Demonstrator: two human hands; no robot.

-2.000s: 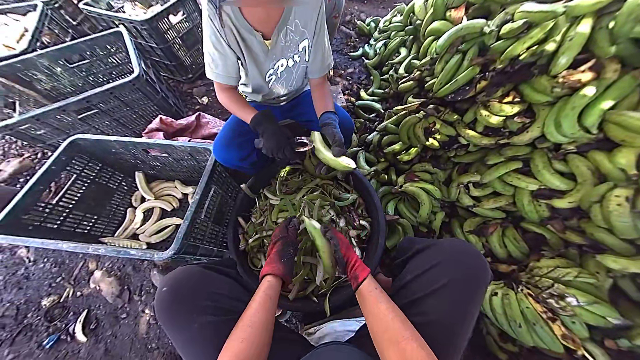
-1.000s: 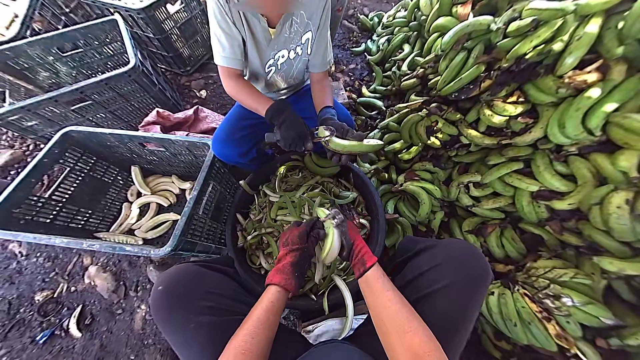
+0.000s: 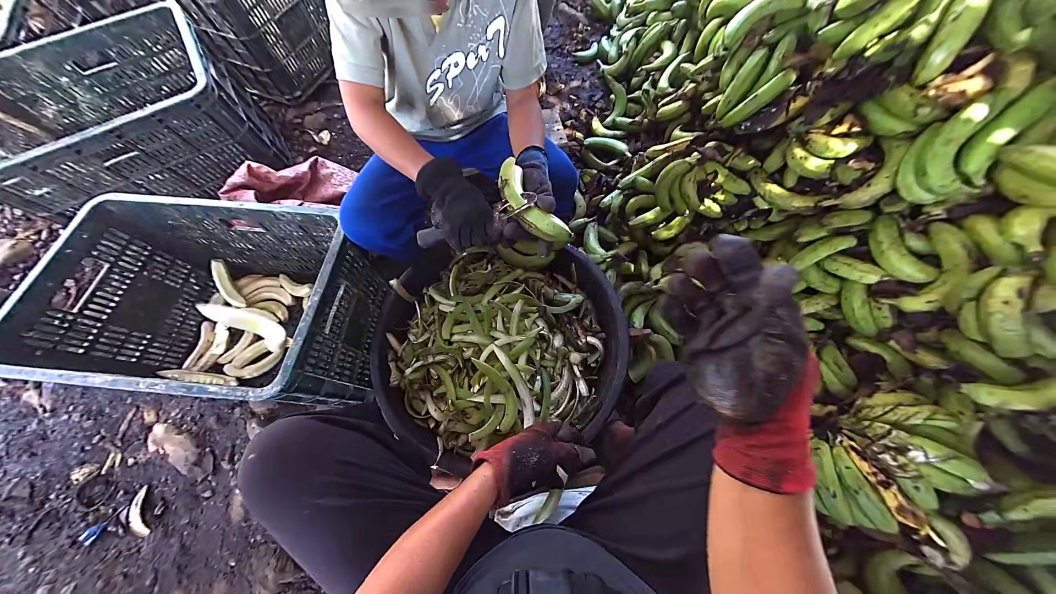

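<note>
My left hand (image 3: pixel 536 462), in a red and black glove, is low at the near rim of a black tub (image 3: pixel 620 330), fingers curled; whether it holds anything is hidden. A green strip of peel (image 3: pixel 548 505) hangs just below it. My right hand (image 3: pixel 738 346), gloved alike, is raised to the right of the tub with its fingers apart and nothing visible in it. Green and pale peels (image 3: pixel 495 355) fill the tub. Peeled plantains (image 3: pixel 256 326) lie in a dark plastic crate (image 3: pixel 173 385) at left.
Across the tub, a person in black gloves (image 3: pixel 462 206) holds a partly peeled green plantain (image 3: pixel 532 206). A large heap of green plantains (image 3: pixel 891 247) covers the right side. More crates (image 3: pixel 124 132) stand at the upper left, beside a reddish sack (image 3: pixel 289 181).
My hands, together on a plantain over the tub before, are now apart: the right is up and to the right, the left lower. Another pale peeled plantain now lies on those in the crate.
</note>
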